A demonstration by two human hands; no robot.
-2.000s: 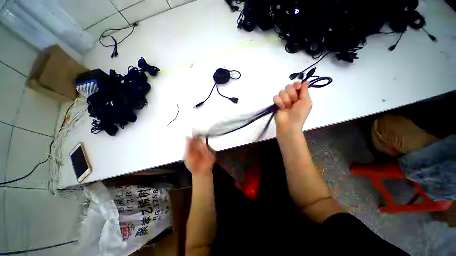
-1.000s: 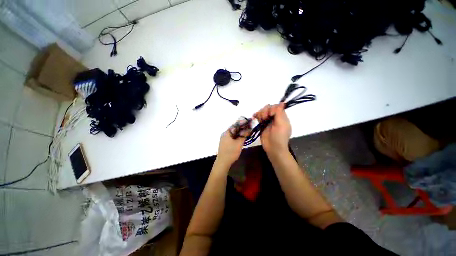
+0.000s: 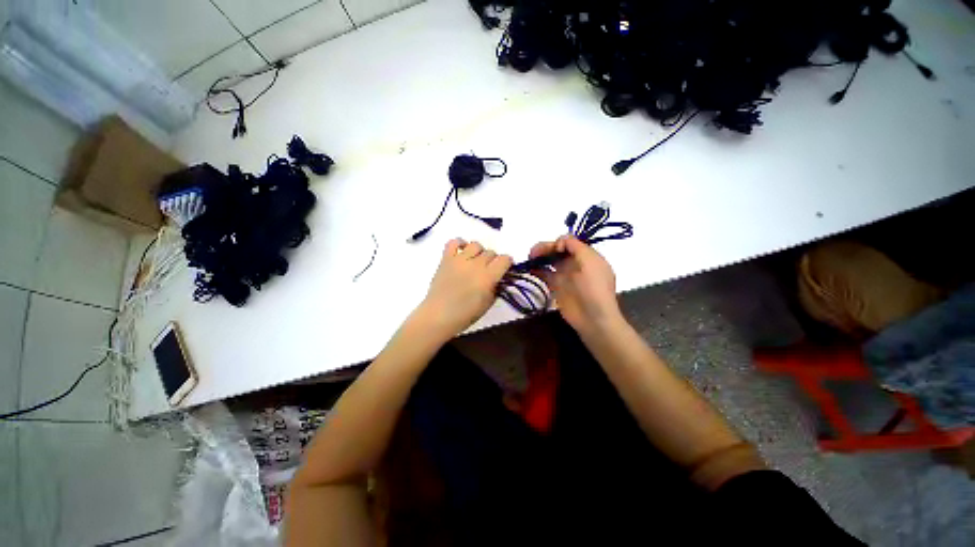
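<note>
A black cable (image 3: 524, 294) is folded into a looped bundle between my hands at the front edge of the white tabletop. My left hand (image 3: 467, 280) grips its left part, with loops hanging below the fingers. My right hand (image 3: 577, 280) grips it near the middle. Loops and connector ends (image 3: 599, 222) stick out beyond my right hand over the tabletop. My fingers hide the middle of the bundle.
A large black cable heap (image 3: 684, 53) lies at the back right, a smaller heap (image 3: 251, 224) at left by a cardboard box (image 3: 120, 171). A round black piece (image 3: 467, 171), thin strand (image 3: 369, 260) and smartphone (image 3: 173, 363) lie on the tabletop (image 3: 748, 192). A seated person's leg (image 3: 855, 288) and red stool (image 3: 818, 369) are right.
The cable, earlier stretched between my hands, is now folded into compact loops. My left hand has risen and turned over the bundle. My right hand has moved left and down.
</note>
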